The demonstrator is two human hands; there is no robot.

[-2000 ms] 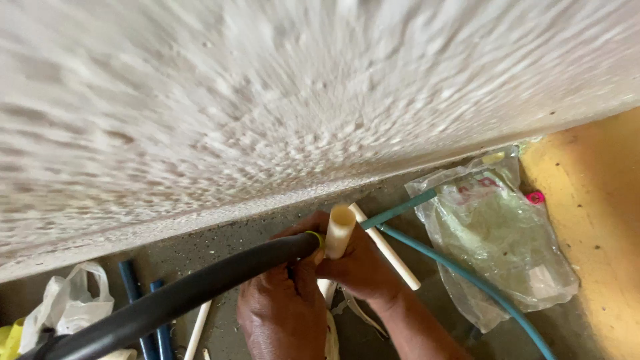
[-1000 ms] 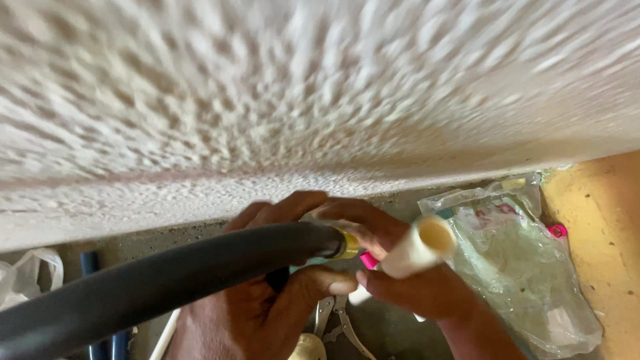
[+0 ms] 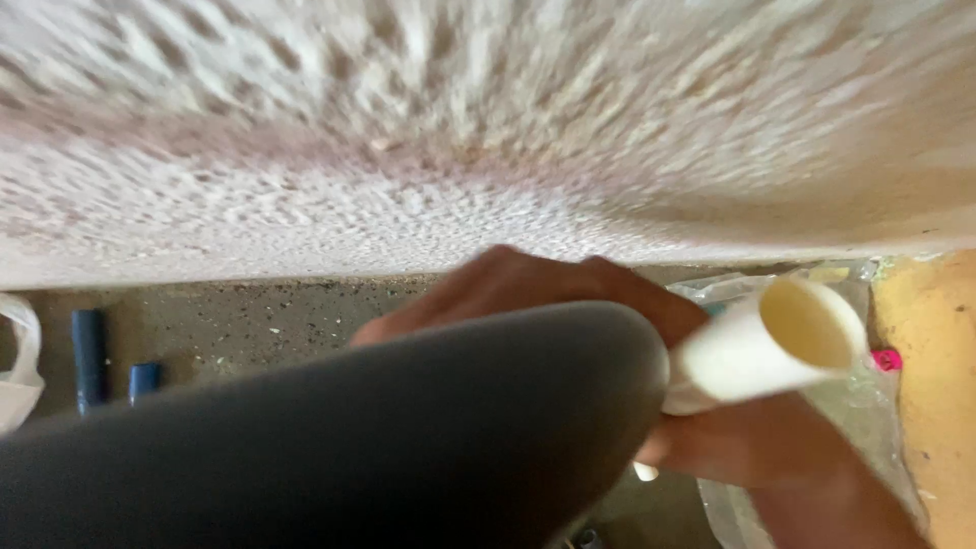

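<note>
A thick black flexible pipe (image 3: 366, 427) runs from the left edge across the lower middle, close to the camera, its rounded end bend near my hands. Behind it, my left hand (image 3: 503, 286) curls around the pipe near that end; most of its palm and thumb are hidden. My right hand (image 3: 732, 438) grips a white plastic pipe (image 3: 732, 358) whose open end tilts up towards the camera on the right. Its lower part is hidden by the hands and black pipe. Where the two pipes meet or pass cannot be seen.
A rough white wall (image 3: 457, 221) rises just beyond my hands. On the floor at left lie blue pipe pieces (image 3: 90, 354) and a white plastic bag (image 3: 19, 366). A clear plastic bag (image 3: 854, 427) lies at right beside a yellow surface (image 3: 926, 366), with a pink object (image 3: 887, 360).
The black pipe now looms larger and hides most of my left hand and the yellow part seen at its end earlier. The white pipe, upright at first, has tilted to the right.
</note>
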